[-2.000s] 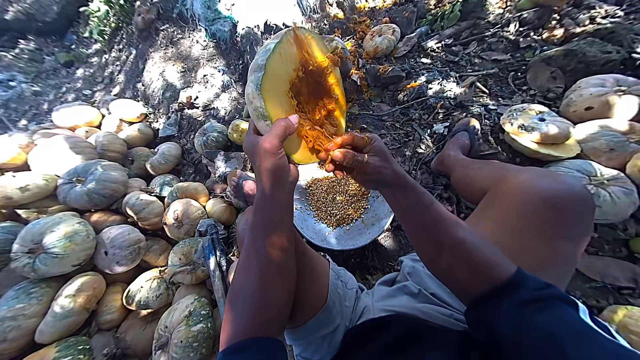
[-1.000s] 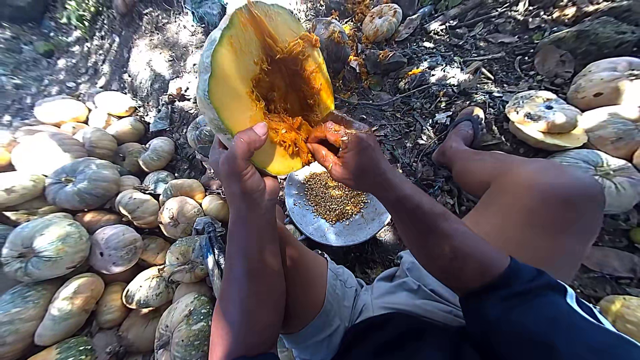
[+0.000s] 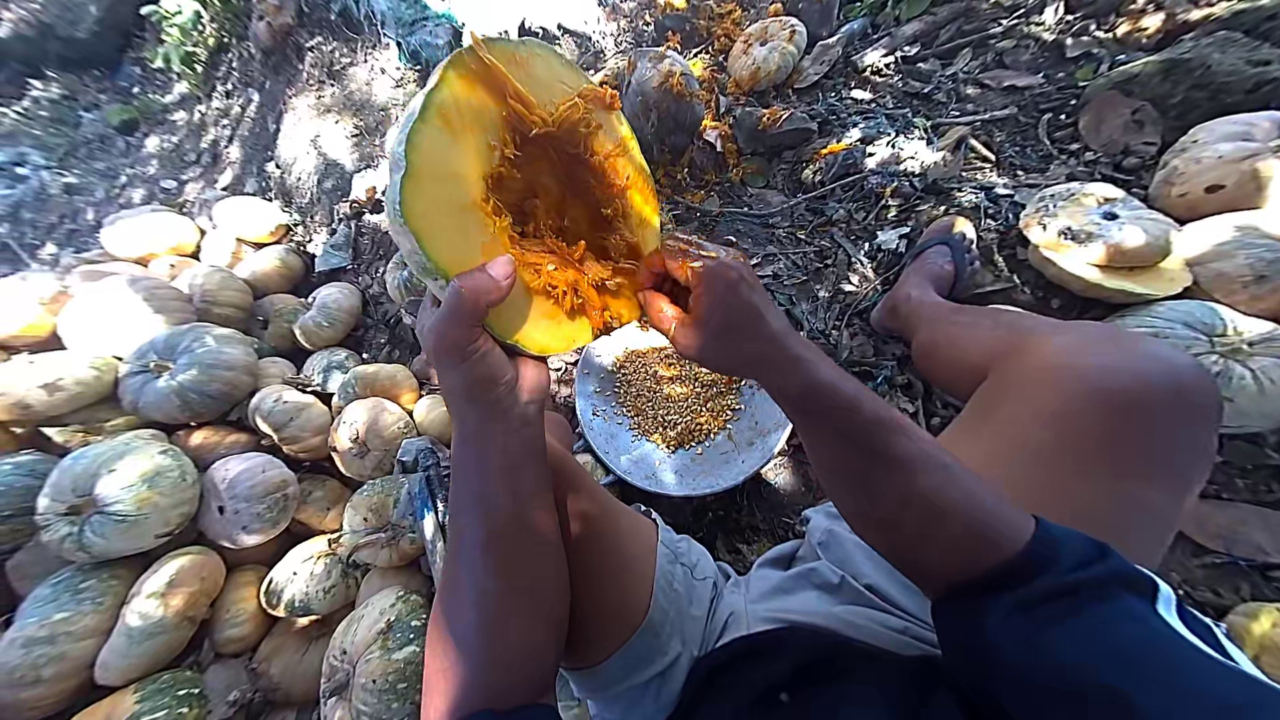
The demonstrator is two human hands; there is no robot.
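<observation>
My left hand (image 3: 480, 330) grips the lower left edge of a large cut pumpkin half (image 3: 455, 170), its thumb on the yellow flesh. The half is tilted up with its hollow facing me, and stringy orange pulp (image 3: 575, 265) hangs at its lower part. My right hand (image 3: 710, 305) is at the lower right rim, fingers curled close to the pulp; whether they pinch anything I cannot tell. Below both hands, a round metal plate (image 3: 680, 480) holds a heap of pumpkin seeds (image 3: 675, 400).
Many whole pumpkins (image 3: 190, 372) are piled at the left. More lie at the right, beside a cut pumpkin piece (image 3: 1110, 275) and my sandalled foot (image 3: 940, 260). Orange pulp scraps and a dark stone (image 3: 660, 100) are beyond the pumpkin half, on leaf-strewn ground.
Since two seconds ago the pumpkin half has moved left, and its hollow faces me more fully. My right hand stays near the pulp at its lower edge.
</observation>
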